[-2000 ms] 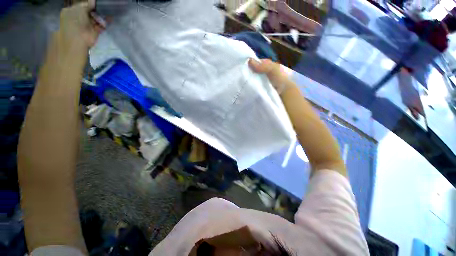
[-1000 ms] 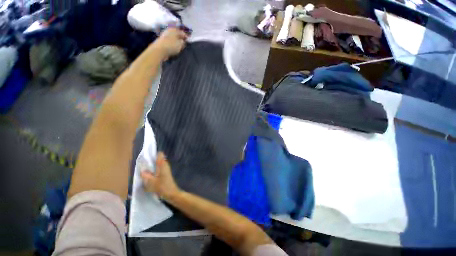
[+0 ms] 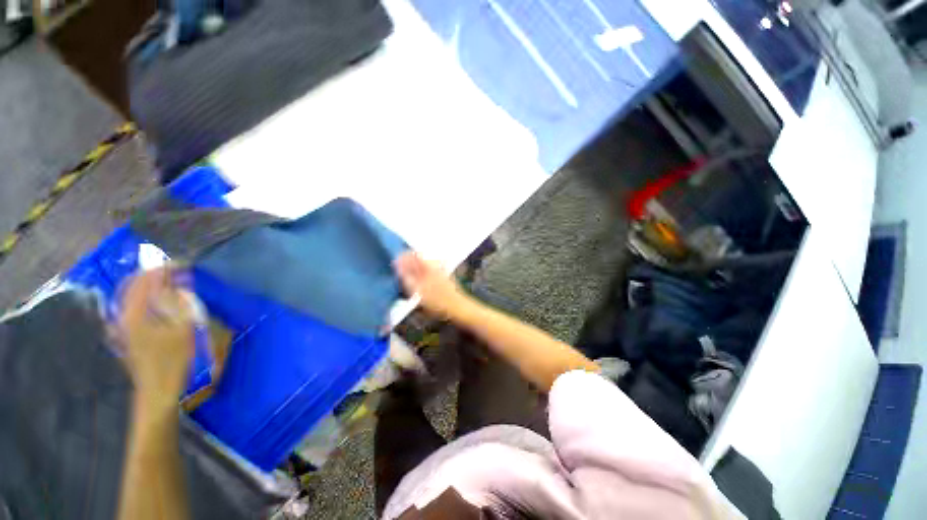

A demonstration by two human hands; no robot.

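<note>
A blue-grey fabric piece (image 3: 315, 264) lies across the blue plastic crate (image 3: 295, 376) and touches the white panel stack's edge. My right hand (image 3: 425, 286) grips its right edge, where a small white bit shows. My left hand (image 3: 158, 315) is blurred over the crate's left part, beside the piece's darker end; what its fingers hold cannot be told. A dark striped panel (image 3: 61, 386) with a pale edge lies at the lower left, partly behind my left forearm.
The white panel stack (image 3: 407, 132) and dark striped stack (image 3: 254, 71) lie beyond the crate. The blue template (image 3: 559, 61) is at the top. A machine table (image 3: 813, 355) stands at right, with dark bundles (image 3: 671, 325) on the floor below. Yellow-black tape (image 3: 71, 188) marks the floor at left.
The view has turned towards the crate and the machine table. The striped panel is down at the lower left, out of my right hand, which now grips the blue-grey piece.
</note>
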